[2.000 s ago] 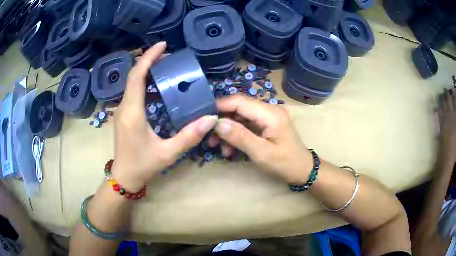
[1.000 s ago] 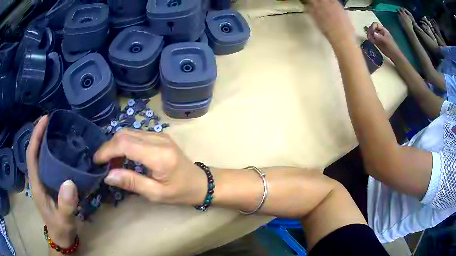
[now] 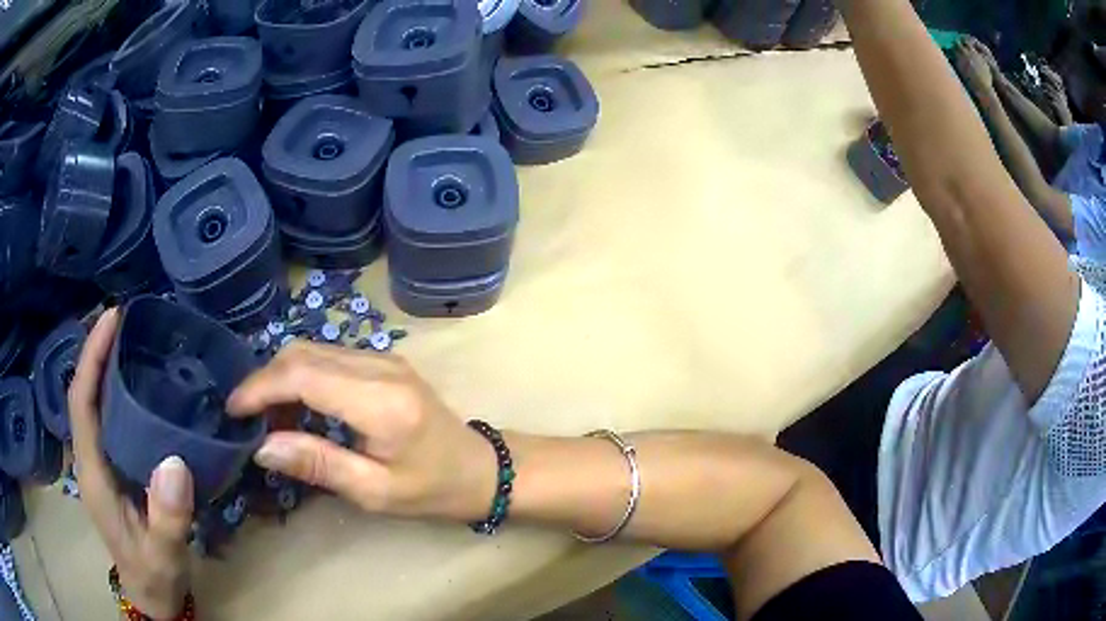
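Note:
My left hand [image 3: 143, 497] holds a dark blue-grey plastic housing [image 3: 164, 431] at the lower left, its hollow side turned up toward me, thumb on the outer wall. My right hand [image 3: 364, 425] is at the housing's right rim, with the index fingertip inside the opening and the thumb near the outside of the rim. Whether a small part is between these fingers cannot be seen. Small lever pieces [image 3: 331, 330] with pale round discs lie in a loose heap behind and partly under my right hand.
Stacked housings [image 3: 451, 200] stand at the back and left on the brown paper cover [image 3: 679, 255]. A coworker's arm [image 3: 958, 182] reaches across at the right, near another housing [image 3: 876, 164]. A blue stool [image 3: 679, 582] shows below the table edge.
The held housing has turned from side wall to open side facing me, and my right index finger has gone inside. The view has swung right. The coworker's arm has shifted since one second ago.

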